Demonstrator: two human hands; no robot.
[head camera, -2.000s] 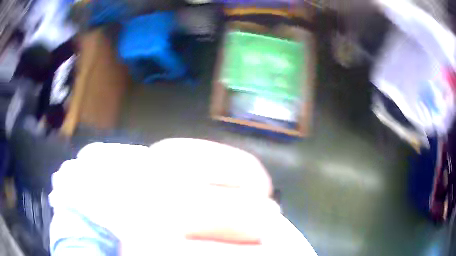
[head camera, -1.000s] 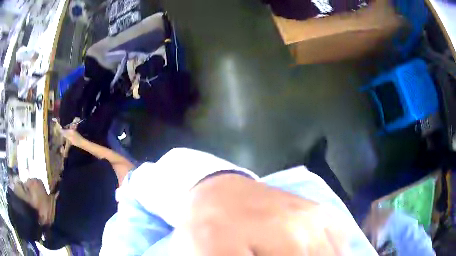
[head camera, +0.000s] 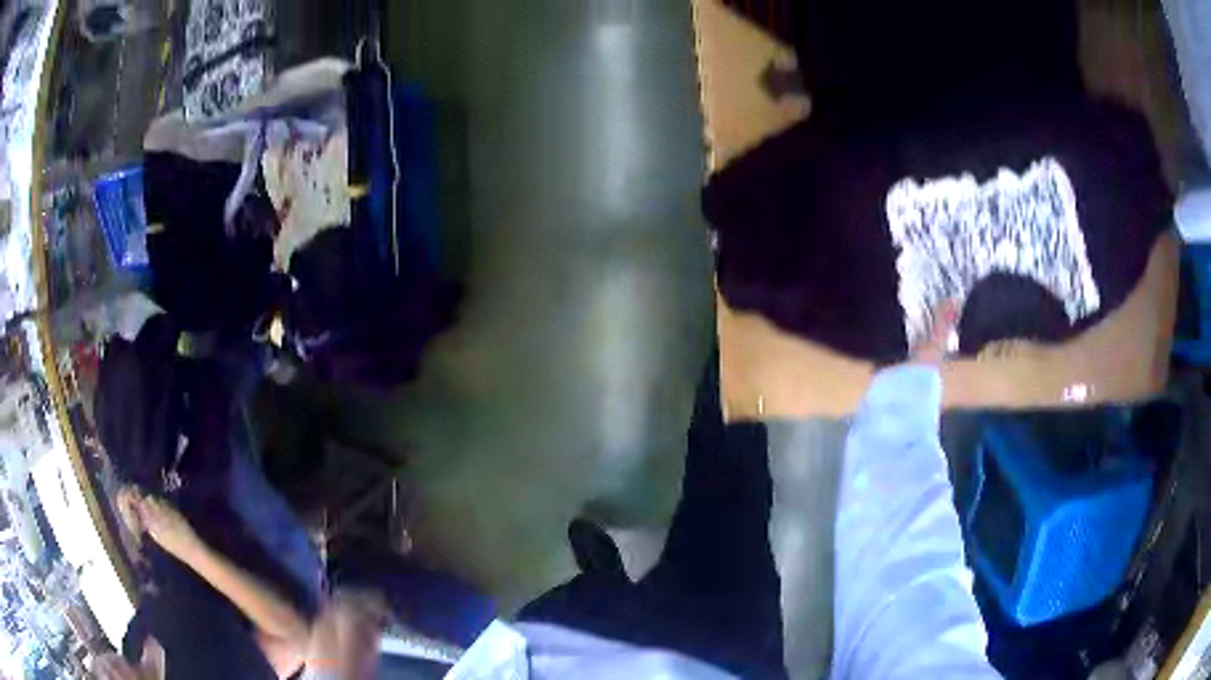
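A dark top (head camera: 810, 253) with a white lace yoke (head camera: 985, 233) lies spread over a large brown carton at the upper right. My right hand (head camera: 935, 332), at the end of a light blue sleeve, is at the lower left corner of the lace, beside the dark neck opening. Its fingers pinch the garment's edge; the rest of the grip is small and blurred. A blurred hand (head camera: 348, 635) at the bottom left appears to be my left hand; its fingers and any hold cannot be made out.
The brown carton (head camera: 850, 385) stands beside the green-grey floor (head camera: 531, 266). A blue plastic stool (head camera: 1069, 525) is below it. At left, another person's forearm (head camera: 219, 565) reaches toward a workbench edge (head camera: 67, 438). Dark garments and a pale cloth (head camera: 308, 186) hang nearby.
The view has swung toward the carton, which now shows larger and lower. My right arm now extends to the dark top. The large blurred hand seen close at the bottom is gone from there.
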